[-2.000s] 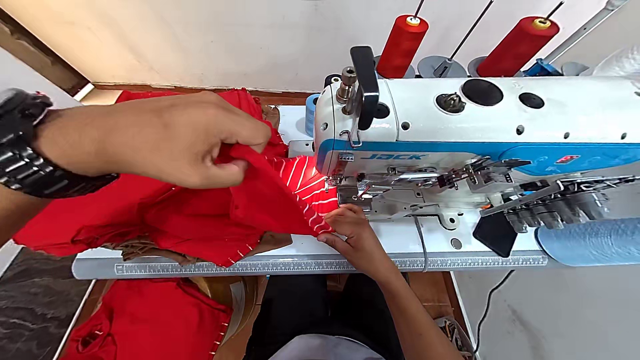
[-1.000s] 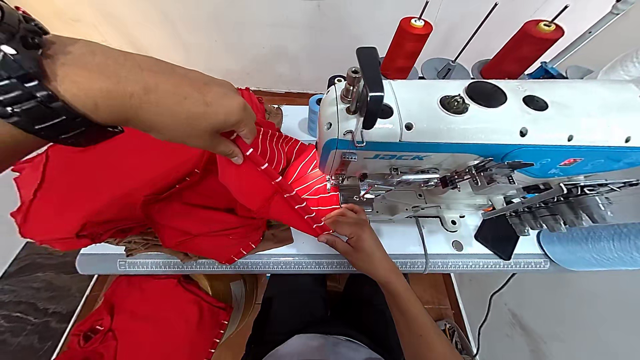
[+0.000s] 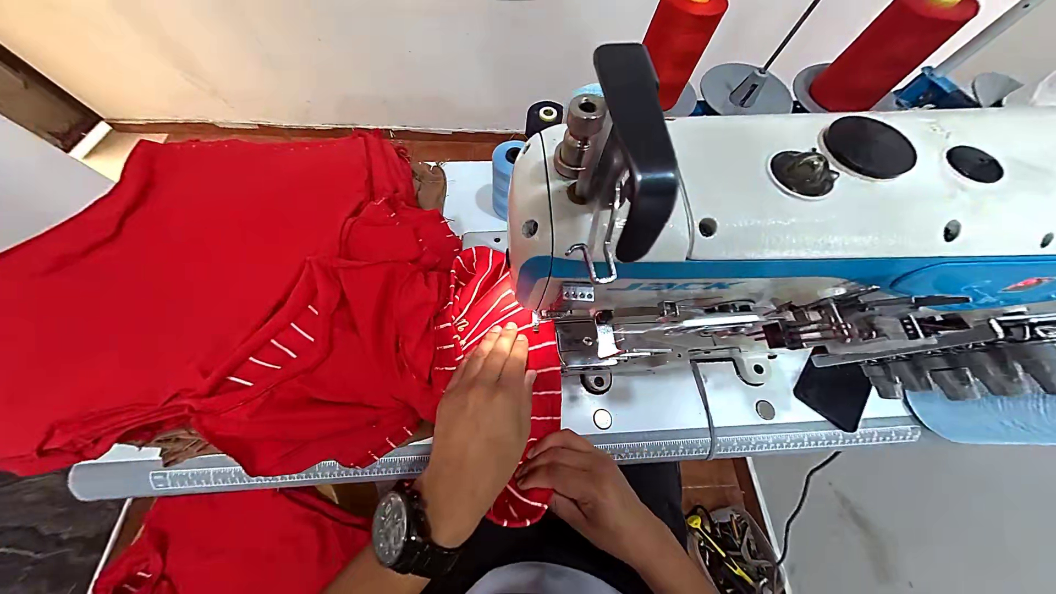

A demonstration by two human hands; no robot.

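Observation:
A red knit garment [image 3: 206, 247] lies spread over the left of the sewing table, with a white-striped red part [image 3: 487, 289] reaching the needle area of a white and blue Jack sewing machine [image 3: 742, 198]. My left hand [image 3: 487, 412], a black watch on its wrist, rests flat on the striped fabric just left of the presser foot, fingers extended and together. Close to the table's front edge, my right hand [image 3: 577, 483] pinches the edge of the striped fabric, which hangs a little over that edge. The machine's lamp lights the fabric near the needle.
Red thread cones [image 3: 681, 49] stand behind the machine, and a blue spool [image 3: 505, 177] is at its left end. A ruler tape [image 3: 330, 474] runs along the table's front edge. Below are another red garment [image 3: 247, 540] and a container of tools [image 3: 734, 549]. A black cable hangs at right.
My left hand has let go of the raised red fabric at the left and come down onto the striped part. The garment now lies flatter. My right hand has moved toward the table's front edge.

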